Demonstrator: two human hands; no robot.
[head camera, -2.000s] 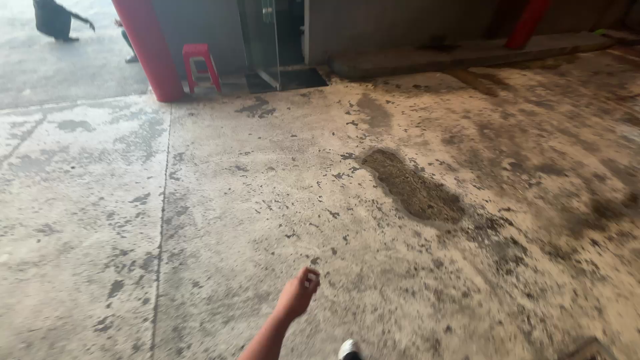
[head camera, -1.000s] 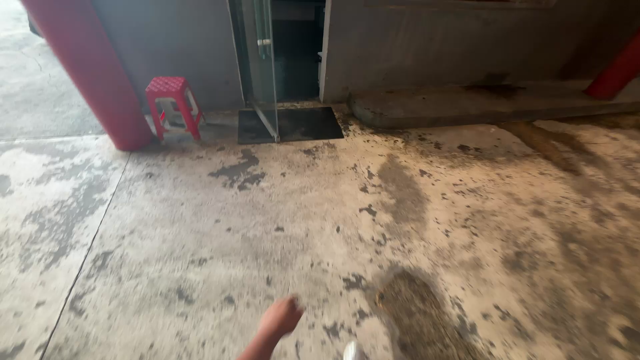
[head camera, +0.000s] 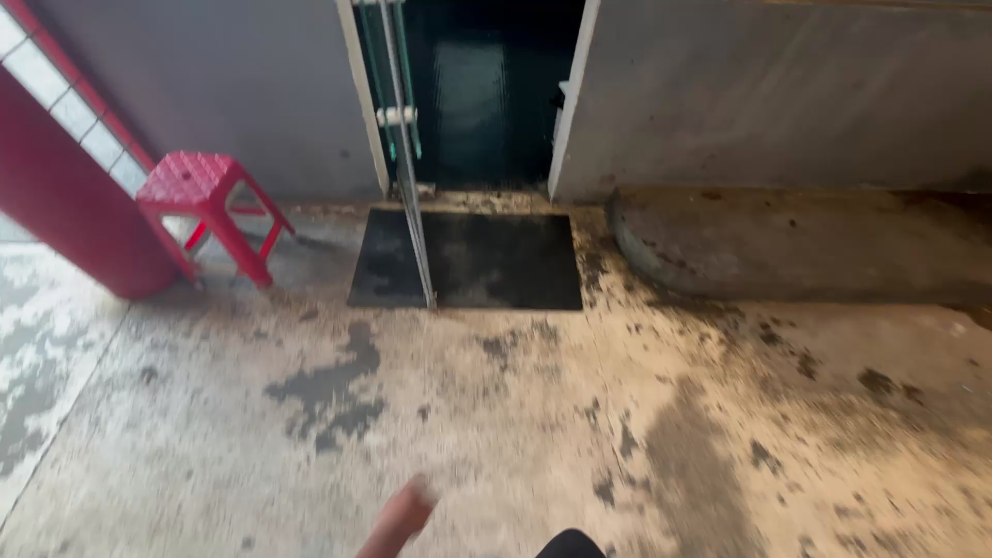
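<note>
My left hand (head camera: 411, 504) reaches in from the bottom edge, left of centre, over the stained concrete floor (head camera: 480, 434). Motion blur hides its fingers, and nothing can be made out in it. It touches nothing that shows. Farther ahead, a glass door (head camera: 403, 155) with a metal edge stands open above a black doormat (head camera: 504, 260) at a dark doorway (head camera: 473, 101). My right hand is out of view. A dark rounded shape (head camera: 571, 544), my knee or shoe, shows at the bottom edge.
A red plastic stool (head camera: 190, 182) stands against the grey wall (head camera: 256, 93), beside a thick red pillar (head camera: 85, 201) on the left. A low raised concrete ledge (head camera: 798, 248) with a rounded end runs along the wall right of the doormat.
The view has moved forward, and the doorway, doormat and stool are nearer. My left hand stays low in view. The people seen at the upper left two seconds ago are out of view.
</note>
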